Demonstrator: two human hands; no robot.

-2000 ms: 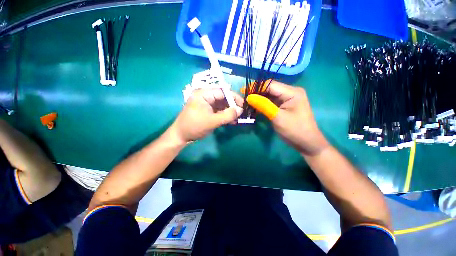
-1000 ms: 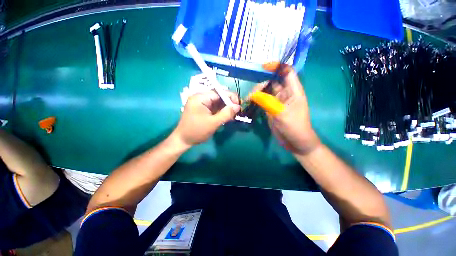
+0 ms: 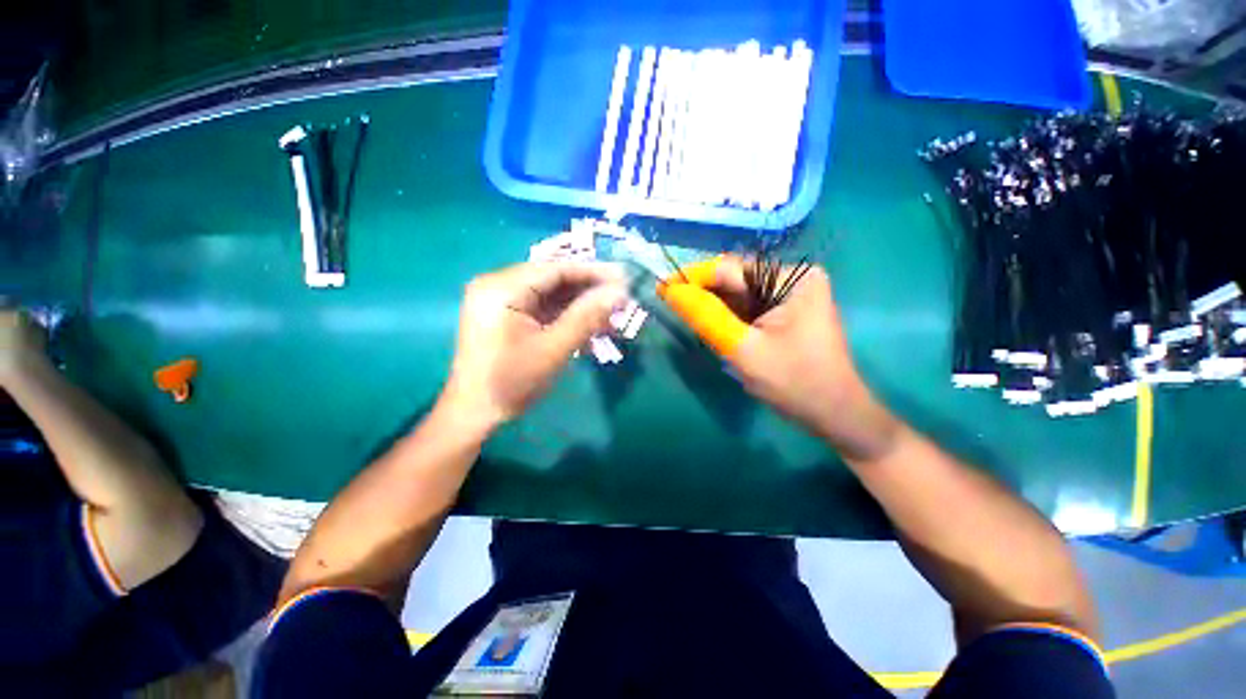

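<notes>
My left hand (image 3: 526, 341) has its thumb and fingertips close together beside small white connectors (image 3: 604, 350); what lies between them is blurred. My right hand (image 3: 806, 355), with orange finger cots on thumb and index finger, holds black wires (image 3: 776, 280) whose ends fan out above the palm. Its fingertips nearly meet my left fingertips. A blurred pale strip (image 3: 642, 249) runs down between the hands; I cannot tell which hand holds it. More white connectors (image 3: 560, 246) lie just behind my left fingers.
A blue tray (image 3: 558, 137) holds parallel white strips. A second blue tray (image 3: 987, 55) is at upper right. A black wire bundle (image 3: 1093, 260) lies at right. A harness (image 3: 317, 219) and an orange piece (image 3: 176, 378) lie at left. Another person's arm (image 3: 82, 437) is at far left.
The white strip with its connector no longer stands up from my left hand. The black wires sit lower, inside my right hand. My right hand has come back towards the left one.
</notes>
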